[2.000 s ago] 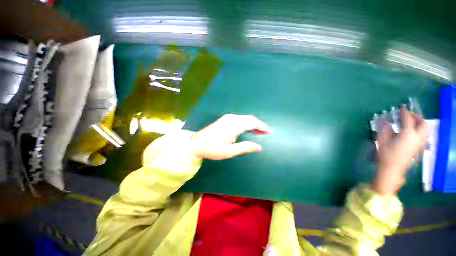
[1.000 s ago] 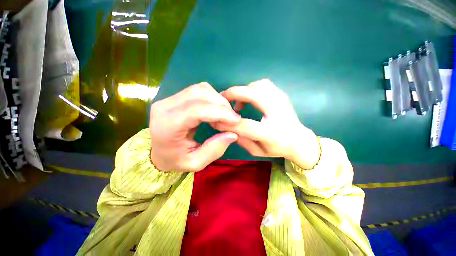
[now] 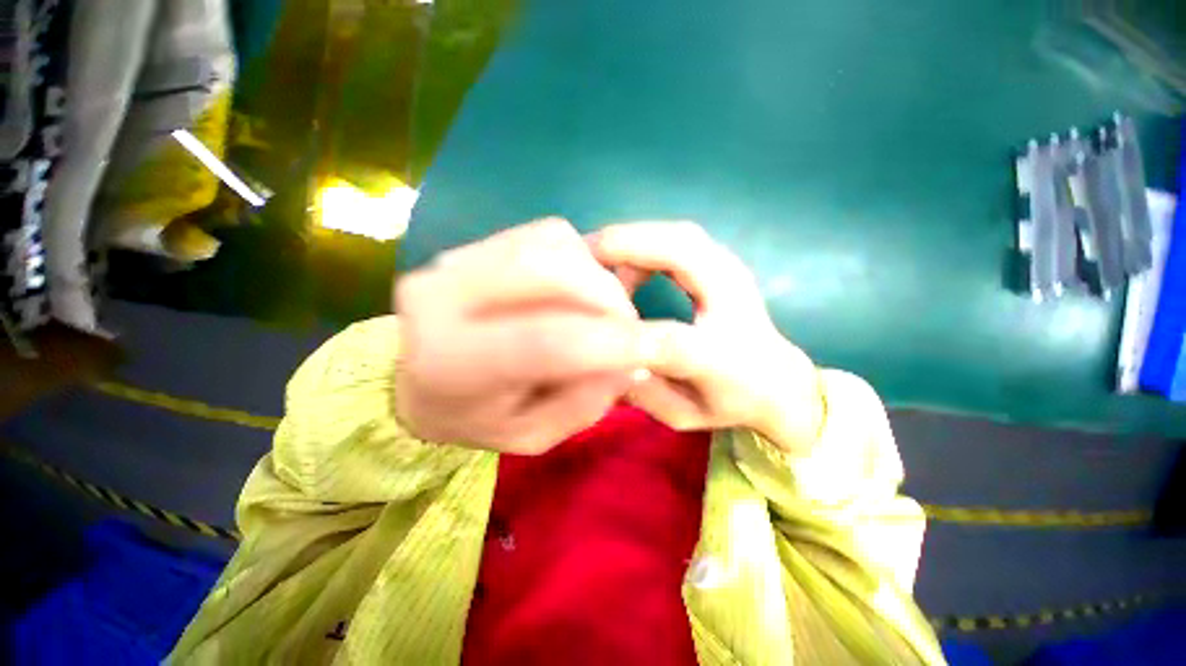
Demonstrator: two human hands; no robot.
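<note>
My left hand (image 3: 520,341) and my right hand (image 3: 715,332) meet at their fingertips in front of my chest, above the bench's near edge. The left hand is blurred, with its fingers curled. The right thumb and forefinger curve round a gap. A tiny pale spot shows where the fingertips meet; I cannot tell whether it is a held piece or a fingernail. Any thing between the fingers is hidden.
Amber film sheets (image 3: 449,78) lie on the green bench (image 3: 806,143) at left, with strong glare. Packing sheets (image 3: 111,143) stand at far left beside a pale strip (image 3: 221,169). Grouped metal parts (image 3: 1086,215) lie at right, near a white card (image 3: 1145,306) and blue tray (image 3: 1167,325).
My right hand has left the grouped metal parts and come to my left hand at the centre. Since one second ago, the left fingers have closed in and the gap within that hand has gone.
</note>
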